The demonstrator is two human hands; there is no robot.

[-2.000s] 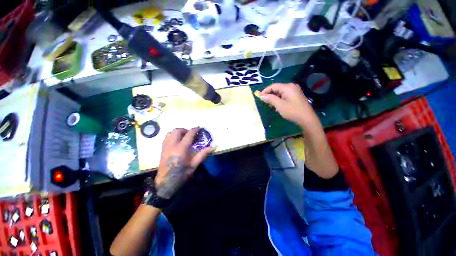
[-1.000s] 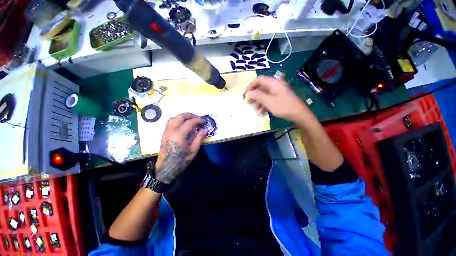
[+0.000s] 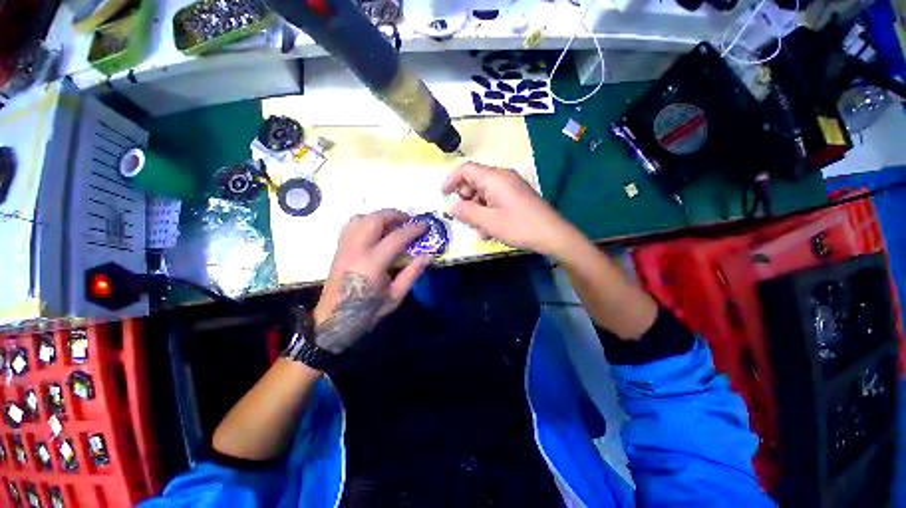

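Note:
My left hand (image 3: 370, 260) holds a round device unit (image 3: 429, 236) with a dark rim and shiny purple-looking internals, at the front edge of the cream board (image 3: 358, 171). My right hand (image 3: 497, 206) is just right of the unit, fingers curled with the thumb and fingertips close together. Whether a small part is between these fingertips cannot be told. The electric screwdriver (image 3: 392, 79) hangs above the board, its thin bit just above my right hand and touching neither hand.
A flat ring (image 3: 298, 196) and round subassemblies (image 3: 238, 181) lie at the board's left. Black stickers (image 3: 512, 91) lie behind it. A fan (image 3: 681, 129) stands right. A glowing red switch (image 3: 101, 285) and green tape roll (image 3: 149, 167) are left. Red crates (image 3: 70, 417) flank the bench.
My right hand has moved left, from the board's right side to beside the unit. My left hand still holds the unit, now slightly further right. The camera view has shifted a little.

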